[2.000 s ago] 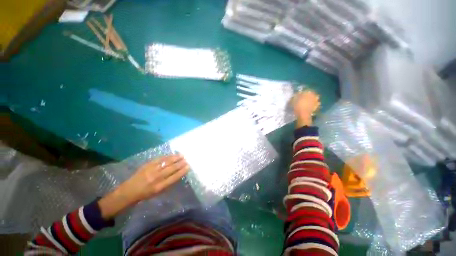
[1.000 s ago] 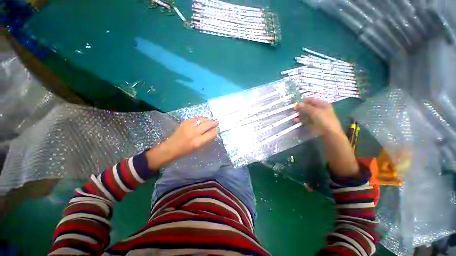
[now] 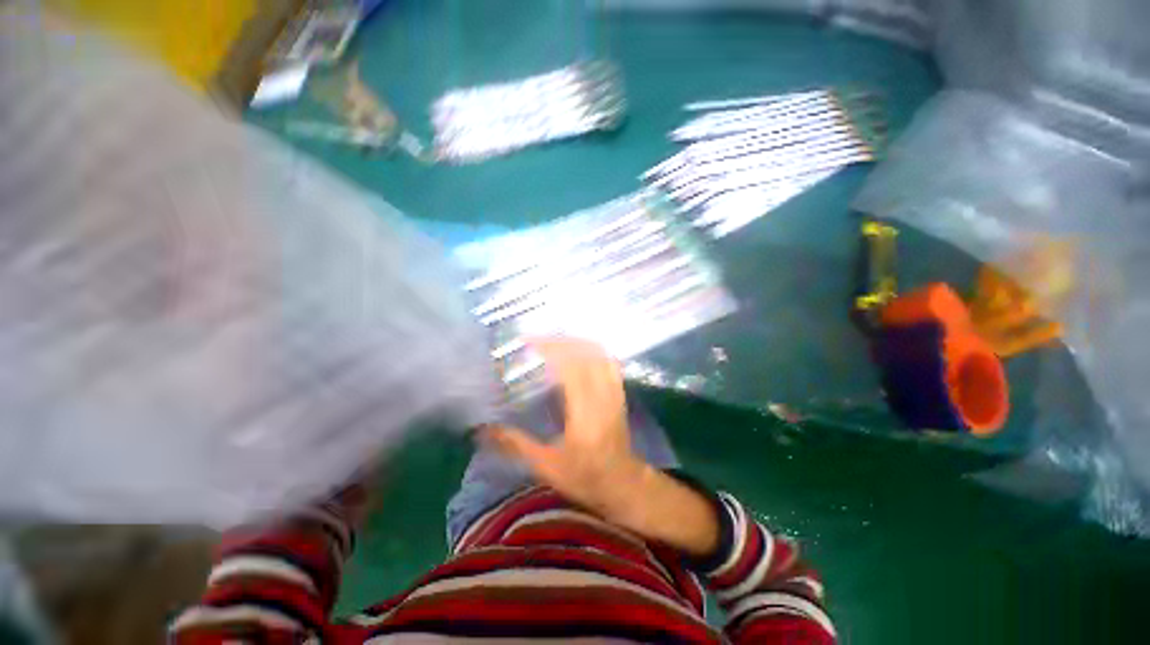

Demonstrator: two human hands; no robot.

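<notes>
A flat pack of white strips (image 3: 593,284) lies at the bench edge in front of me, with film at its right end. My right hand (image 3: 580,435) is over its lower left edge, thumb and fingers spread, holding nothing visible. A large sheet of bubble wrap (image 3: 227,328) is raised and blurred across the left. It hides my left hand; only the striped left sleeve shows below it, and a faint pinkish patch shows through the film.
Two rows of white strips (image 3: 523,114) (image 3: 769,158) lie behind the pack. At right are a yellow-black cutter (image 3: 879,267), an orange and dark blue tape dispenser (image 3: 940,365), an orange plastic piece (image 3: 1019,302) and spare bubble wrap (image 3: 984,176). Brown sticks (image 3: 363,107) lie back left.
The bubble wrap at left has been lifted from low over the lap and bench edge. My right hand has left the pack's right end and moved to its lower left. My left hand has become hidden.
</notes>
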